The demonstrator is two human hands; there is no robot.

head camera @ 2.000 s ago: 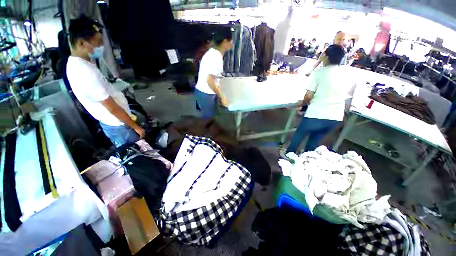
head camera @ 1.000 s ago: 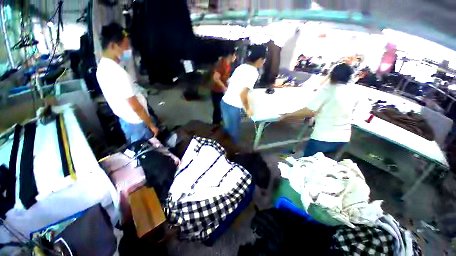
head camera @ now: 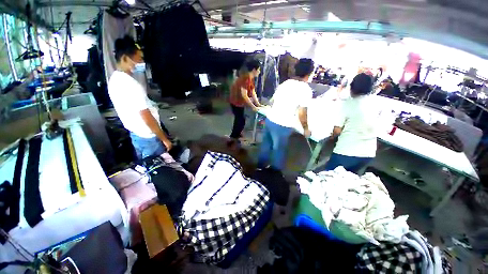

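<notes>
Neither of my hands is in the picture. A checked garment pile (head camera: 227, 206) lies nearest in front of me, over a dark-blue bin. Its top is mostly white with thin dark seam lines, and its lower part is black-and-white check. To its right a cream-white garment pile (head camera: 350, 200) heaps over a green and blue bin (head camera: 315, 214). More black-and-white checked cloth (head camera: 393, 258) lies at the bottom right edge. A dark heap (head camera: 305, 251) sits between the piles at the bottom.
A small open cardboard box (head camera: 159, 230) stands left of the checked pile. A white table (head camera: 101, 198) with black and yellow strips (head camera: 74, 163) is at left. A masked person (head camera: 131, 104) stands behind it. Three people stand at white tables (head camera: 428, 143) at the back. Dark garments hang behind.
The white-shirted person in the middle and the one in red have moved right, along with the far table. The view has shifted, so the left table shows more. The piles stay put.
</notes>
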